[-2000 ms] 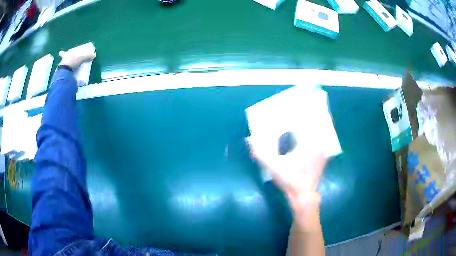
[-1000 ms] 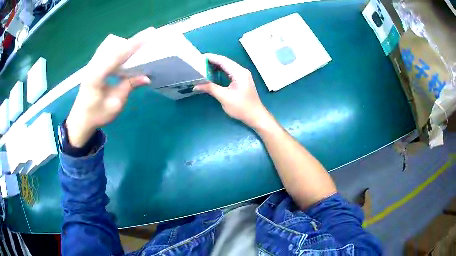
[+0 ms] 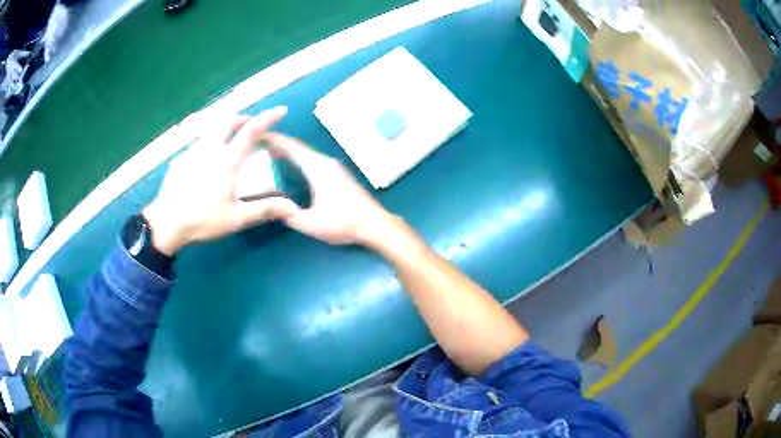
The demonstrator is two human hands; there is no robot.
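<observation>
A small white box with a teal edge (image 3: 257, 175) is held between both hands over the green bench, left of centre. My left hand (image 3: 205, 188) holds its left side, with fingers over the top and thumb along the near side. My right hand (image 3: 330, 192) holds its right side, fingertips close to the left hand's. The hands cover most of the box, so how far box and sleeve are fitted cannot be told. A stack of flat sleeves (image 3: 407, 150) with a grey-teal rounded picture lies right of the hands.
Plain white boxes (image 3: 38, 321) stand at left, others (image 3: 34, 210) by the white strip (image 3: 283, 81). A brown carton (image 3: 638, 128) with blue characters is at the right, a sleeved box (image 3: 557, 34) beside it. Floor with a yellow line (image 3: 685, 299) lies beyond the bench edge.
The hands have come closer together around the box, and the box's grey side no longer shows. The view has shifted, so the stack and carton appear further left.
</observation>
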